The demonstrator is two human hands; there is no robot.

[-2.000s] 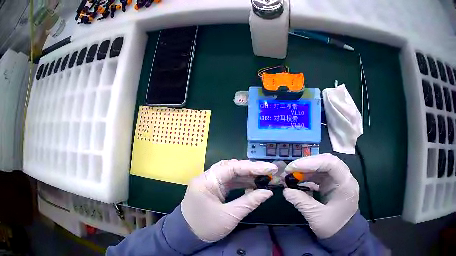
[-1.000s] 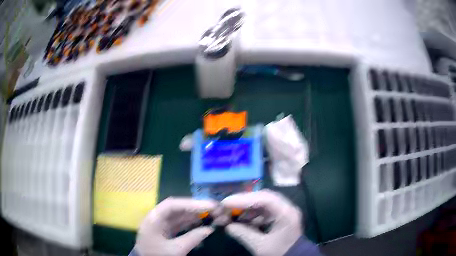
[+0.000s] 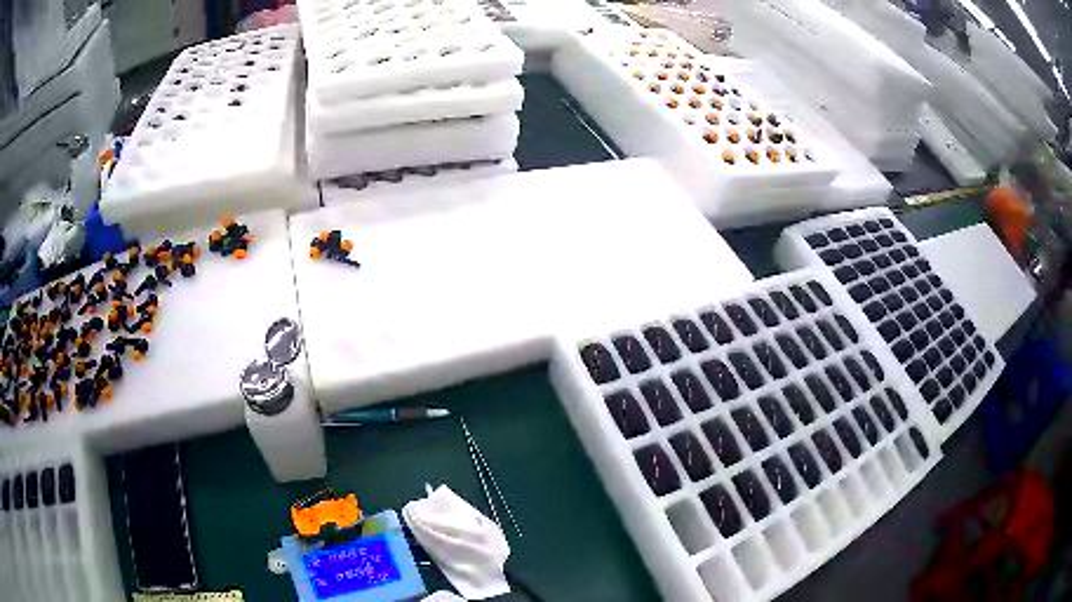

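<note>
The light-blue tester (image 3: 406, 562) is cut off by the bottom edge, its blue screen lit with pale text. The orange test cradle (image 3: 327, 514) sits behind the screen. A crumpled white cloth (image 3: 461, 543) lies right of the tester. A small white sliver at the bottom edge, just right of the tester, looks like the top of my gloved right hand (image 3: 444, 597). Its fingers and anything in them are hidden. My left hand is out of the picture.
A white dispenser bottle (image 3: 286, 435), blue pen-like tool (image 3: 382, 415), tweezers (image 3: 488, 476) and phone (image 3: 158, 517) lie around the tester. Loose black-orange earbuds (image 3: 88, 318) cover foam at left. A case-filled foam tray (image 3: 573, 365) is at right; foam stacks (image 3: 411, 124) stand behind.
The view has swung up and to the right. Both hands, earlier pinching black-orange earbuds before the tester, have dropped almost wholly out of the picture. More foam trays show.
</note>
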